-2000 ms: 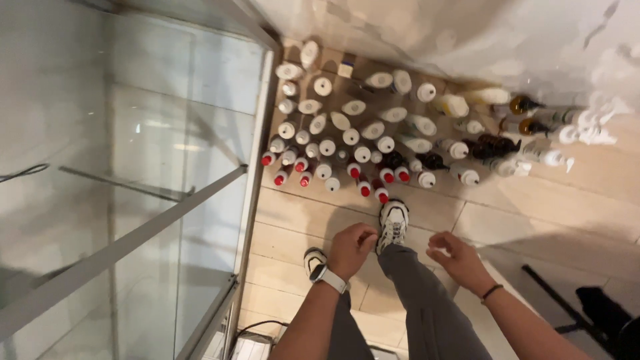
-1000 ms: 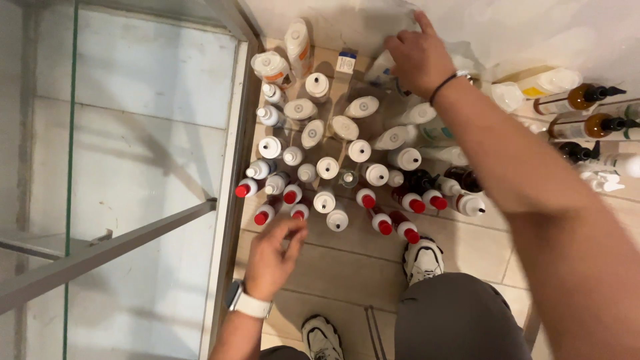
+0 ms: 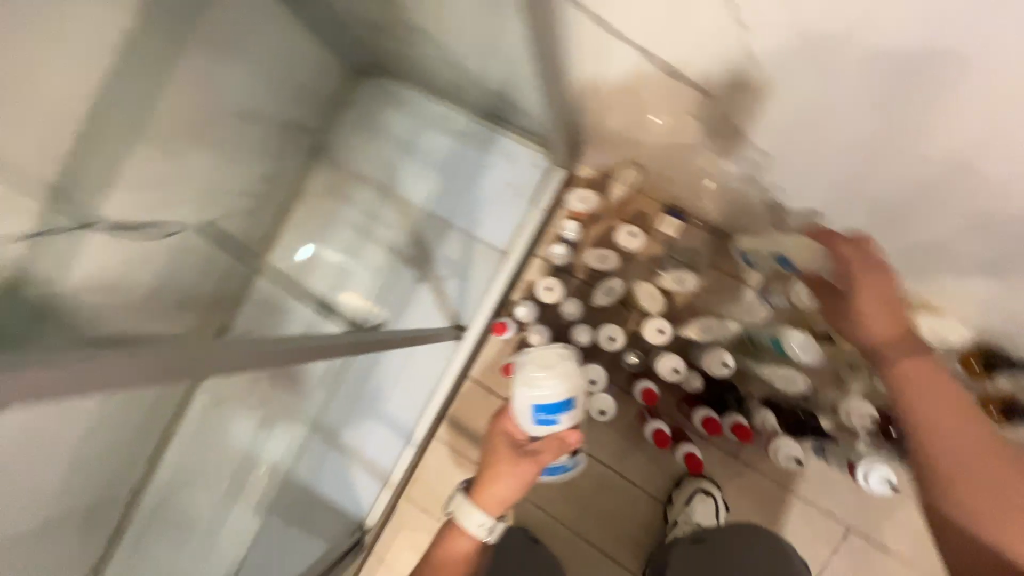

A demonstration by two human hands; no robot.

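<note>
My left hand (image 3: 524, 460), with a white watch on the wrist, grips a white plastic bottle (image 3: 548, 388) with a blue label patch. Part of another white and blue container (image 3: 562, 468) shows below it, by my fingers. Farther right, my right hand (image 3: 856, 284) is closed around the end of a whitish bottle with blue marks (image 3: 780, 252), tilted on its side and blurred. Under and between my hands many bottles stand on the floor, among them white round-capped ones (image 3: 656, 330) and red-capped ones (image 3: 692, 458).
A glass cabinet with a metal frame (image 3: 448, 384) fills the left side, and its bar (image 3: 240, 360) runs across. A pale wall (image 3: 880, 120) rises at the upper right. Amber bottles (image 3: 976, 364) stand at the far right. My shoe (image 3: 696, 506) is close to the red caps.
My left hand, with nothing in it a second ago, now holds a white bottle. My right hand now has a whitish bottle lifted in it. The view has turned and blurred.
</note>
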